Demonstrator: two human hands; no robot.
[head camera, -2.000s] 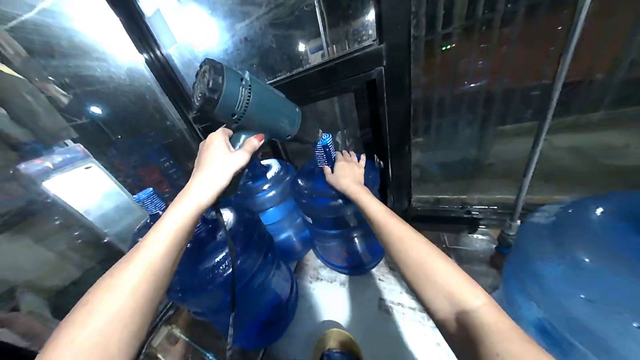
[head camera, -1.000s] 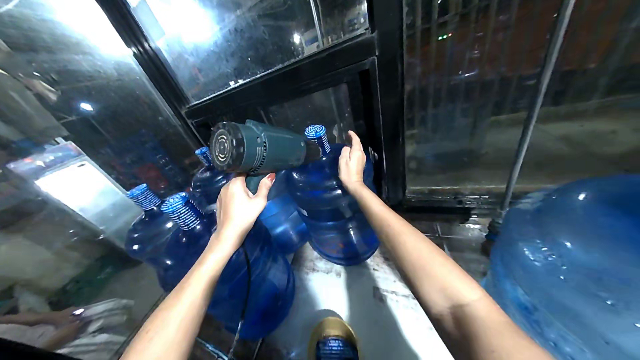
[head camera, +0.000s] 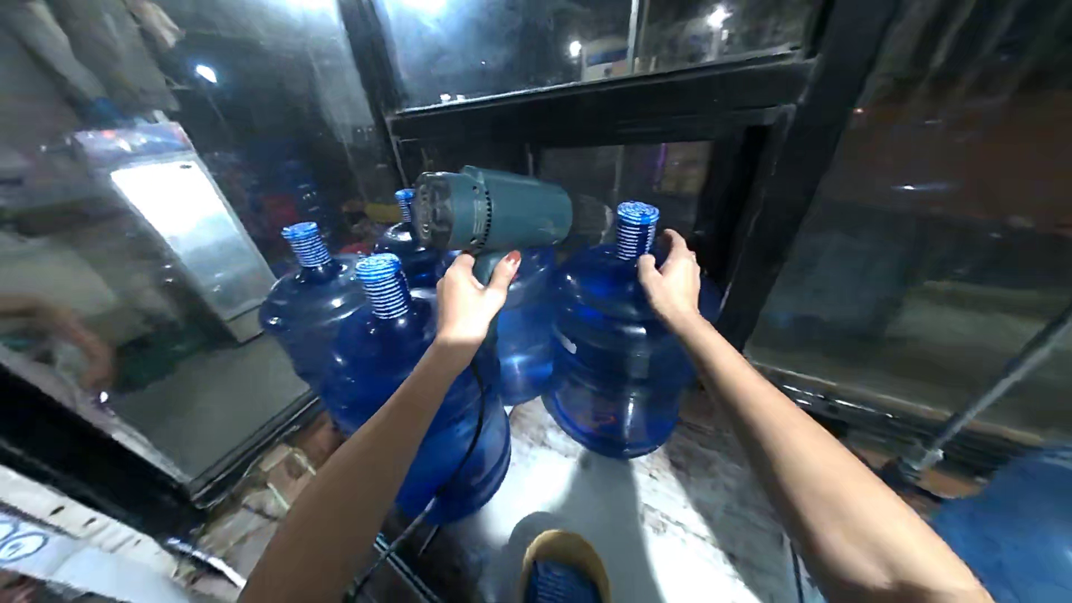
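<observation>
My left hand (head camera: 473, 301) grips the handle of a teal heat gun (head camera: 511, 209), whose barrel points right toward the neck of a blue plastic water jug (head camera: 624, 360). A blue-and-white striped wrap (head camera: 636, 228) covers that jug's neck and cap. My right hand (head camera: 674, 280) is at the right side of this neck, fingers apart; whether it touches the wrap I cannot tell. Another blue jug (head camera: 427, 419) with a striped neck stands below my left hand, the tool's black cord hanging in front of it.
More blue jugs stand behind, one at the left (head camera: 314, 293). Black-framed glass panes (head camera: 603, 109) rise behind them and at both sides. A yellow container (head camera: 569, 557) with blue striped pieces sits at the bottom. A large blue jug (head camera: 1013, 519) is at the lower right, beside a metal rod (head camera: 997, 385).
The heat gun has swung from a tilted pose to nearly level, its barrel now toward the wrapped neck. My right hand has shifted around to the neck's right side.
</observation>
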